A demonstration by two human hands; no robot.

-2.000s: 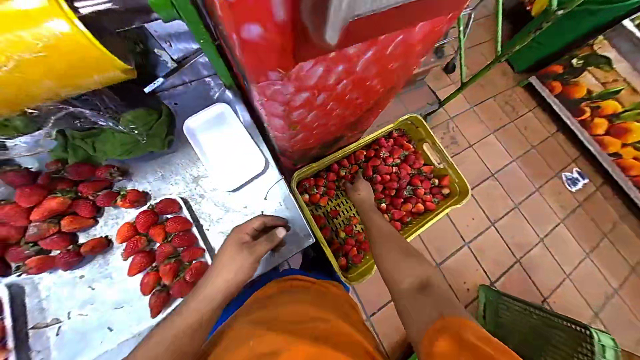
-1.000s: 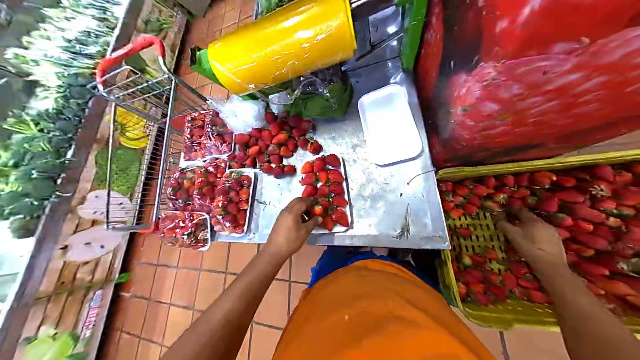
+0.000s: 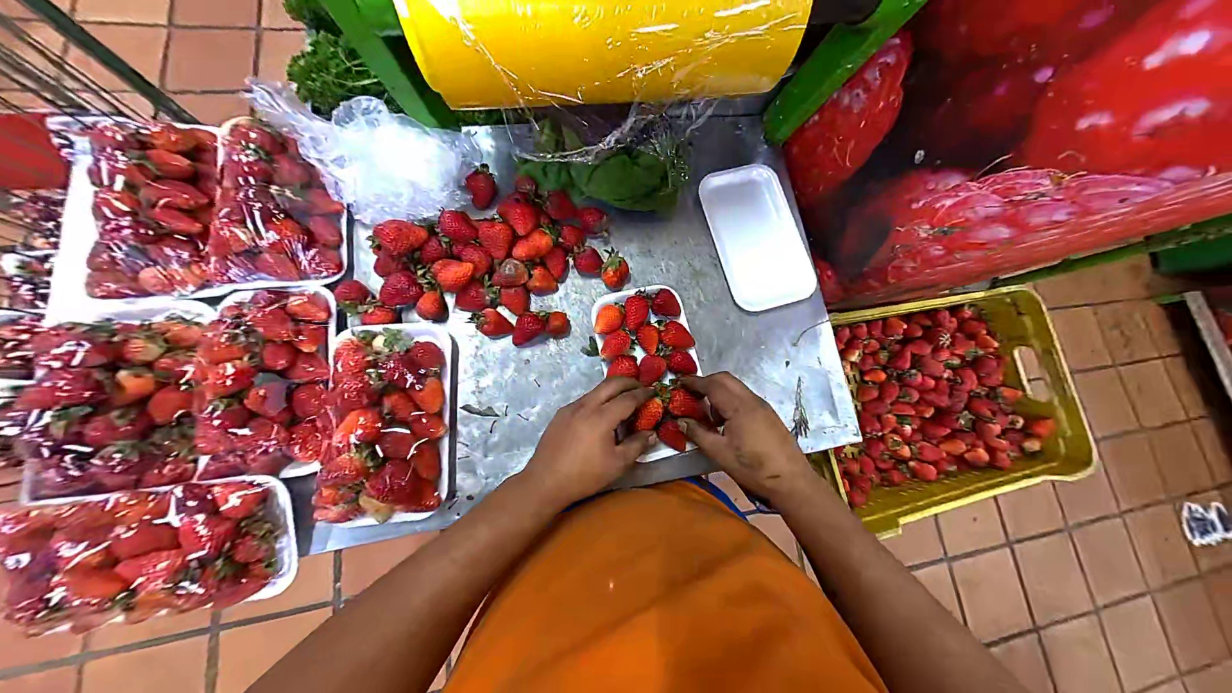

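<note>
Rows of strawberries [image 3: 651,337] lie in a white foam tray [image 3: 687,306] at the front of the metal table. My left hand [image 3: 595,435] touches the strawberries at the tray's near left. At its near right, my right hand [image 3: 749,431] has its fingertips on strawberries; whether either hand grips one cannot be told. Behind and left is a pile of loose strawberries [image 3: 493,252]. An empty white foam tray [image 3: 757,238] lies farther back on the right. The yellow plastic crate [image 3: 1066,404] to the right holds many strawberries [image 3: 919,395].
Film-wrapped strawberry trays [image 3: 390,423] crowd the left side. At the back, a yellow roll [image 3: 616,48] with clear film hangs in a green frame [image 3: 837,77], above green leaves [image 3: 616,178]. Crumpled clear plastic [image 3: 395,159] sits beside the pile. The metal table's [image 3: 520,404] front edge is near my body.
My right hand has left the yellow crate and come to the foam tray, beside my left hand. The view has shifted markedly.
</note>
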